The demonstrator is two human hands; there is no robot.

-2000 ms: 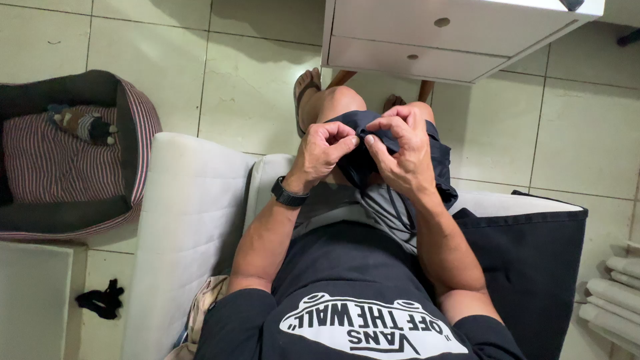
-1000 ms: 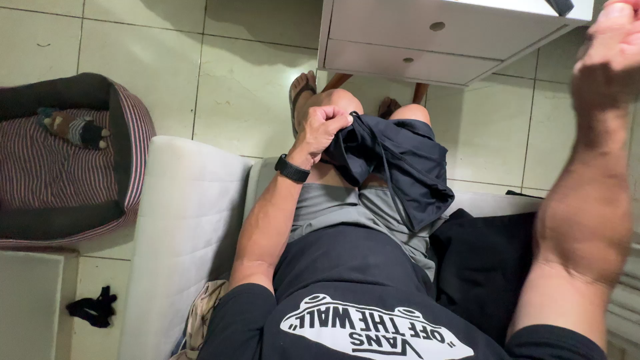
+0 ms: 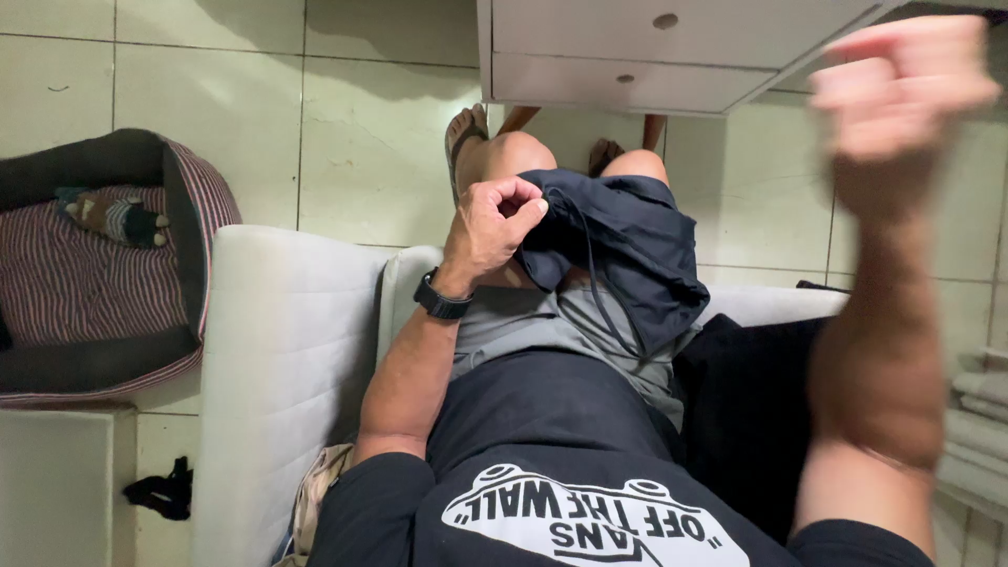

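Dark navy fabric, seemingly a garment with a drawstring (image 3: 622,228), lies over my thighs and knees. My left hand (image 3: 496,224), with a black watch (image 3: 442,296) on its wrist, pinches the fabric's edge between thumb and fingertips. A dark cord hangs in a loop from near that pinch toward my lap. My right hand (image 3: 906,87) is raised at the upper right, well away from the fabric. It is blurred, with its fingers curled; whether it holds something thin cannot be told.
A white drawer cabinet (image 3: 583,83) stands beyond my knees. The light padded seat's arm (image 3: 276,315) is on my left, and black cloth (image 3: 744,378) lies on my right. Farther left is a striped pet bed (image 3: 189,181) with a soft toy (image 3: 118,219) inside.
Two seconds ago both hands were together at the fabric. My right hand has since moved away to the upper right, while my left hand has stayed at the fabric.
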